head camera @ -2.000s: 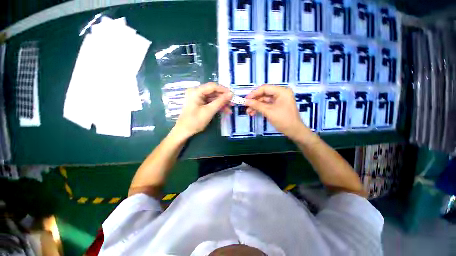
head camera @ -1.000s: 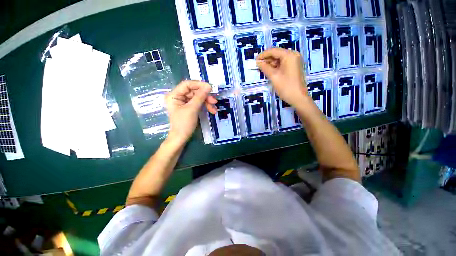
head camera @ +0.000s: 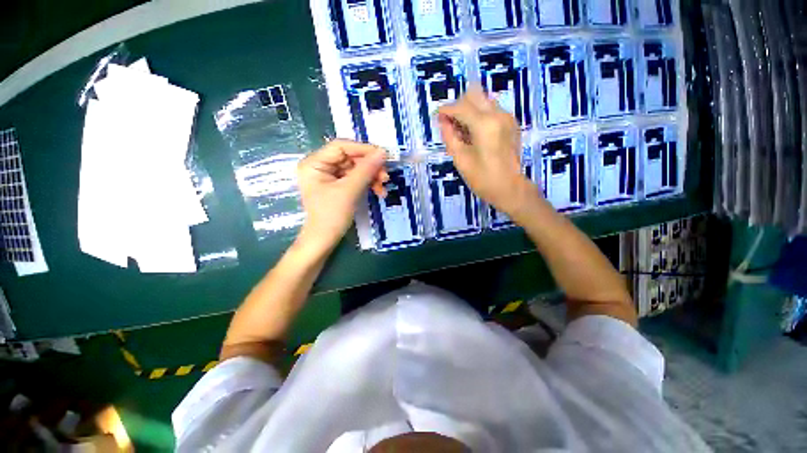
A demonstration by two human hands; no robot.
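Observation:
A clear blister tray (head camera: pixel 347 133) holds rows of display modules; one module (head camera: pixel 562 84) shows a pale face with a black-blue pattern. My left hand (head camera: pixel 341 181) is over the tray's left edge, thumb and forefinger pinched on a small whitish piece (head camera: pixel 390 154). My right hand (head camera: pixel 482 146) is over the middle row, slightly blurred, with its fingers bent together; whether it holds a tiny piece cannot be told. My hands hide parts of several modules.
White sheets (head camera: pixel 137 177) lie fanned on the green bench (head camera: pixel 265 299). Clear film (head camera: pixel 265 168) with a few black pads lies beside them. A gridded black pad sheet (head camera: pixel 18 203) is at far left. Stacked trays (head camera: pixel 761 115) stand at right; more trays (head camera: pixel 664 265) are below.
Since two seconds ago my hands have parted, and the view has shifted and turned. Since one second ago my right hand has moved slightly down and left; my left hand stays nearly in place.

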